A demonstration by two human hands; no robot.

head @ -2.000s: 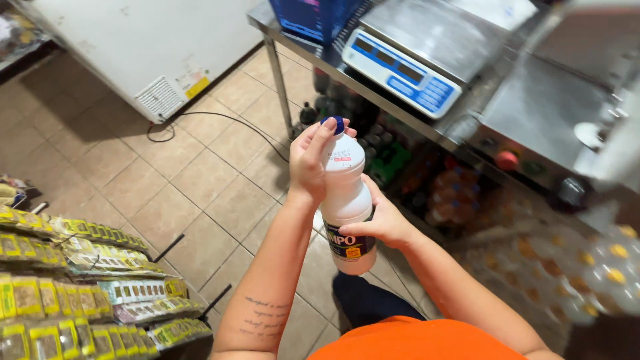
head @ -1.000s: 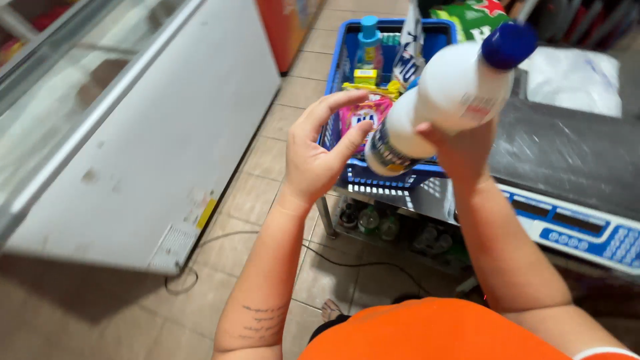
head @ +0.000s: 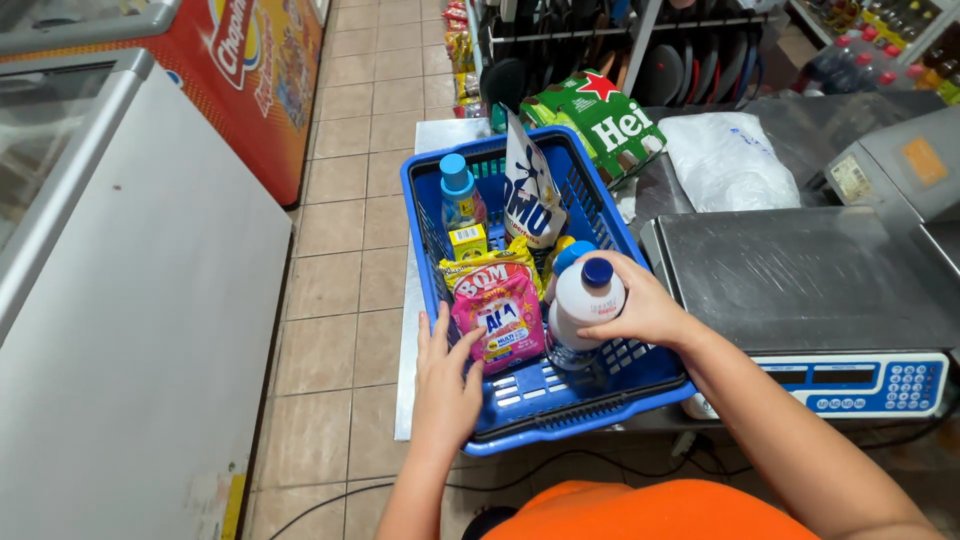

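My right hand [head: 637,304] grips a white plastic bottle [head: 574,319] with a dark blue cap, upright inside the right side of a blue plastic shopping basket [head: 577,431]. At the basket's left rim, my left hand [head: 446,375] has its fingers spread, the fingertips by a pink Ala detergent bag [head: 499,326]. Behind that bag are a yellow Bom package [head: 487,276], a small yellow box [head: 469,241] and a bottle with a light blue cap [head: 457,195]. An Omo pouch [head: 531,195] stands at the back. Another blue-capped bottle [head: 574,255] is partly hidden behind the white one.
The basket rests on a metal table [head: 409,360]. To its right are a digital scale [head: 810,285] and a white plastic bag [head: 727,161]; a green Heineken carton [head: 592,124] lies behind. A white freezer [head: 150,300] stands left, and a black cable [head: 525,480] crosses the floor.
The white bottle, held in both hands two seconds ago, is now in my right hand inside the basket. My left hand has come down to the basket's left side. The view has swung to the basket.
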